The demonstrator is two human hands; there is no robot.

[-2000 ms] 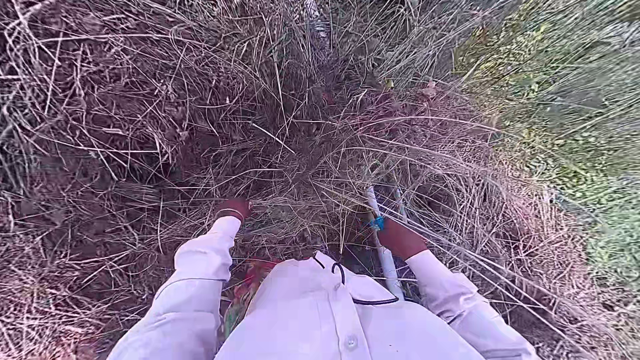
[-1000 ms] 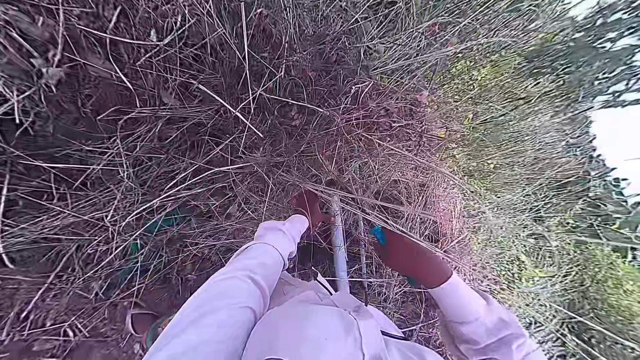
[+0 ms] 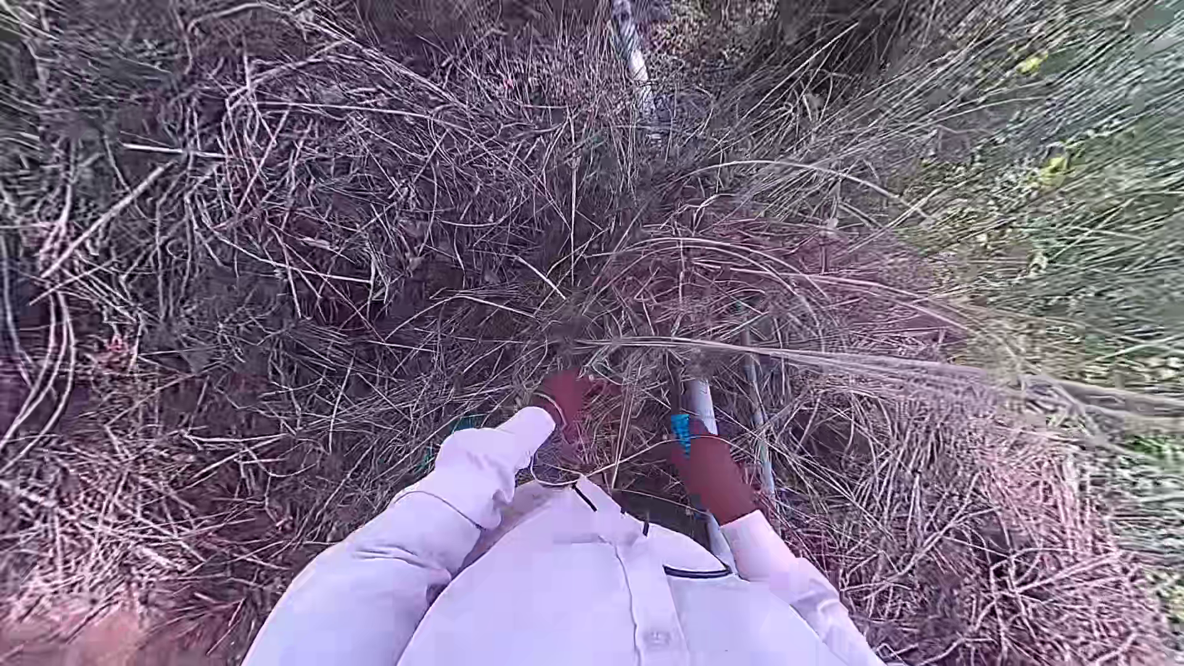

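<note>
Dry grass stalks [image 3: 481, 305] cover the ground around both hands. My left hand [image 3: 569, 398] is low in the middle, among the stalks, its fingers partly hidden; whether it grips any is unclear. My right hand [image 3: 708, 462], with something blue at its wrist or fingers, is beside a pale pipe or pole [image 3: 700, 402] and overlaps it. The fingers of my right hand are blurred, so its hold cannot be made out. A thinner grey pipe or stick [image 3: 758, 425] runs just right of that hand.
Farther ahead, another pale pipe length [image 3: 634, 55] shows through the grass. Long bent stalks [image 3: 879, 365] stretch to the right edge. Taller green grass [image 3: 1064, 213] grows at the upper right, and bare reddish soil [image 3: 102, 638] shows at the lower left.
The view has swung since one second ago. My left hand, close beside the pale pipe then, is now farther left of it; my right hand now overlaps the pipe.
</note>
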